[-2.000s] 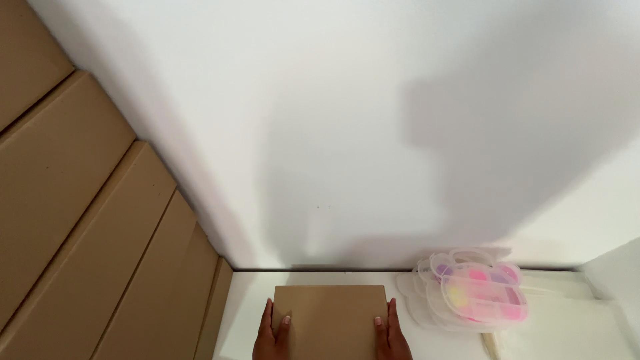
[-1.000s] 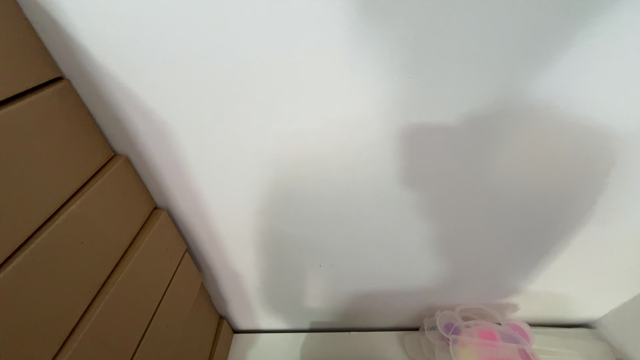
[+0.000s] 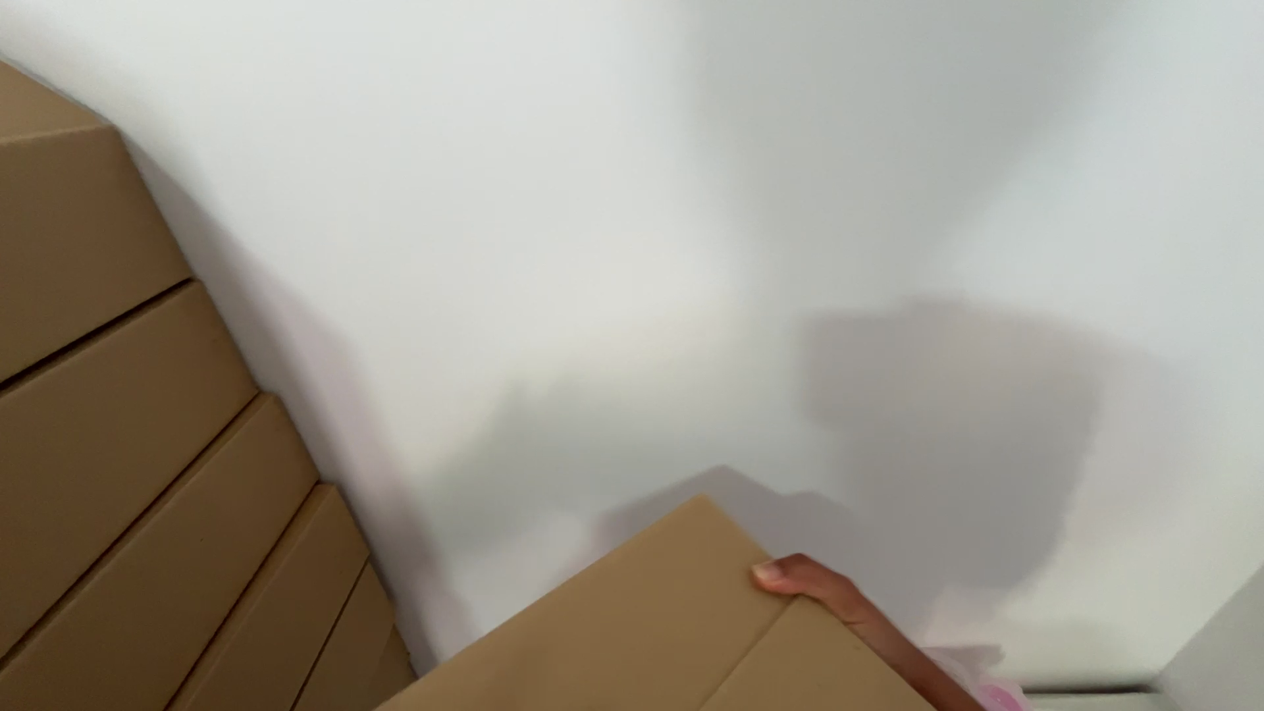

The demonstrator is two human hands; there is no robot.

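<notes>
A brown cardboard box rises tilted from the bottom edge of the head view, one corner pointing up toward the wall. My right hand grips its upper right edge, thumb resting on the cardboard near a seam; the other fingers are hidden behind the box. My left hand is out of view, and the box's lower left part is cut off by the frame.
A stack of brown cardboard boxes stands along the left side against a white wall. At the bottom right, a bit of a clear plastic container with pink contents shows beside a white surface.
Two seconds ago both hands held a box low over the white surface; one second ago neither hand nor that box showed. Now a box is raised and tilted, with my right hand on it. The view has tilted up.
</notes>
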